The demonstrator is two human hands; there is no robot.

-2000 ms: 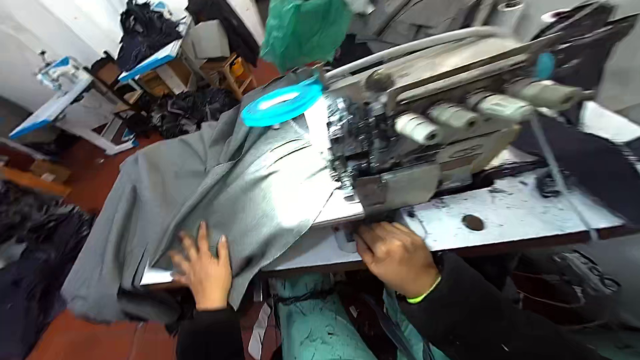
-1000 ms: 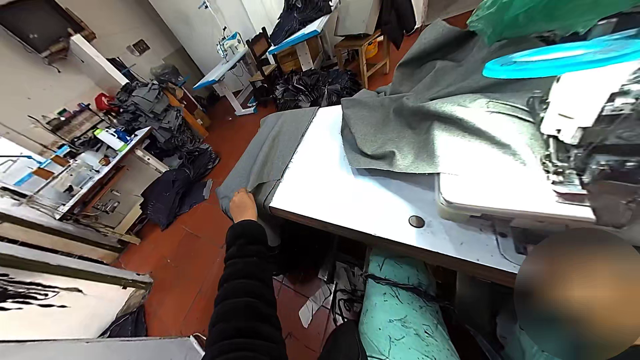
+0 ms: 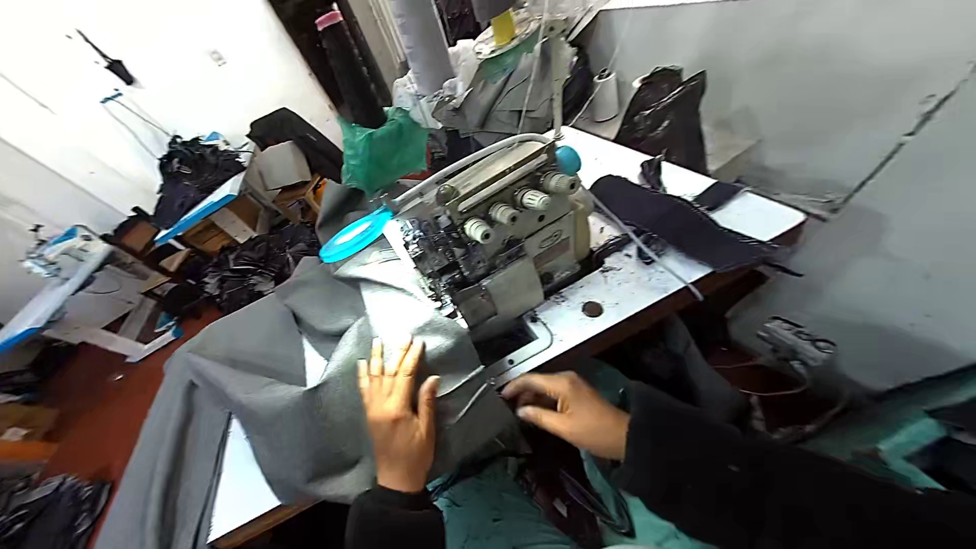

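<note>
Grey fabric point(image 3: 305, 381) drapes over the white sewing table and runs up to the needle area of an overlock sewing machine point(image 3: 511, 236). My left hand point(image 3: 400, 412) lies flat on this fabric, palm down with fingers spread, left of the machine's front. At the fabric's edge, by the front of the table, is my right hand point(image 3: 572, 412), its fingers curled; whether cloth is pinched between them cannot be told. A blue ring-shaped piece point(image 3: 356, 236) is at the machine's left end, above the fabric.
Dark fabric pieces point(image 3: 671, 217) lie on the table point(image 3: 625, 293) right of the machine. Behind it are a green plastic bag point(image 3: 383, 150), a thread cone point(image 3: 605, 97) and a black bag point(image 3: 665, 114). Another sewing machine point(image 3: 69, 252) and piles of dark cloth point(image 3: 263, 263) are at the left.
The view has swung back right to the machine. My left hand, at the fabric's far left edge a second ago, is now flat beside the machine. The fabric now reaches the table's front edge there.
</note>
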